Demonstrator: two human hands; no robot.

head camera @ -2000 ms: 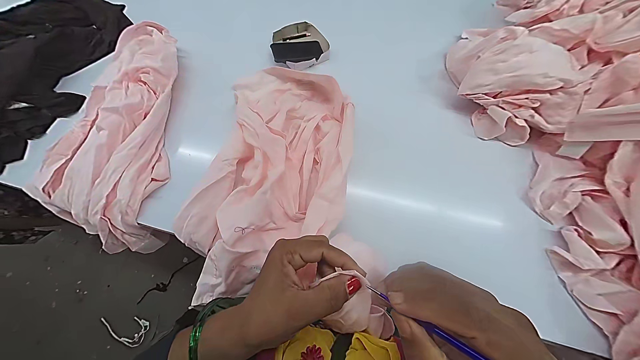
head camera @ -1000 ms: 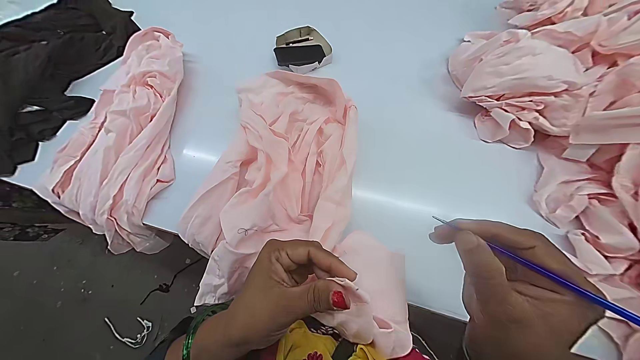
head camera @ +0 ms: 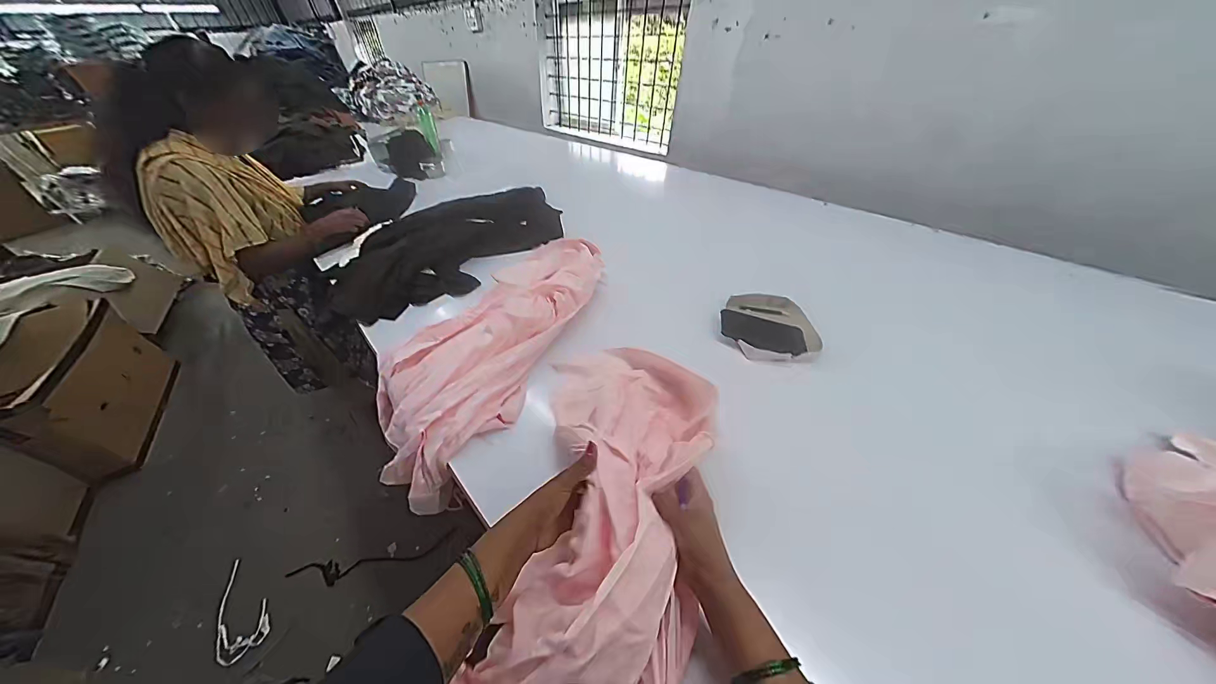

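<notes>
A pink garment [head camera: 632,503] lies bunched over the front edge of the white table, gathered between my two hands. On its left side my left hand [head camera: 560,503] grips the cloth, fingers partly hidden by the folds. My right hand [head camera: 686,518] grips the right side, and a small purple-blue part, perhaps of the pen-like tool, shows by its fingers. Another pink garment [head camera: 494,351] lies to the left, its lower end hanging over the edge. Beyond the bunched garment sits a small beige and black holder or box [head camera: 769,328].
At the left, a co-worker [head camera: 228,190] handles dark cloth beside a dark garment [head camera: 456,237]. More pink cloth [head camera: 1178,513] lies at the far right of the table [head camera: 912,380]. Cardboard boxes [head camera: 104,389] stand on the floor at left. A barred window is in the back wall.
Both hands now hold the larger part of the pink garment; one second ago the right hand was apart from the cloth, holding a blue pen-like tool. The view has swung up and left.
</notes>
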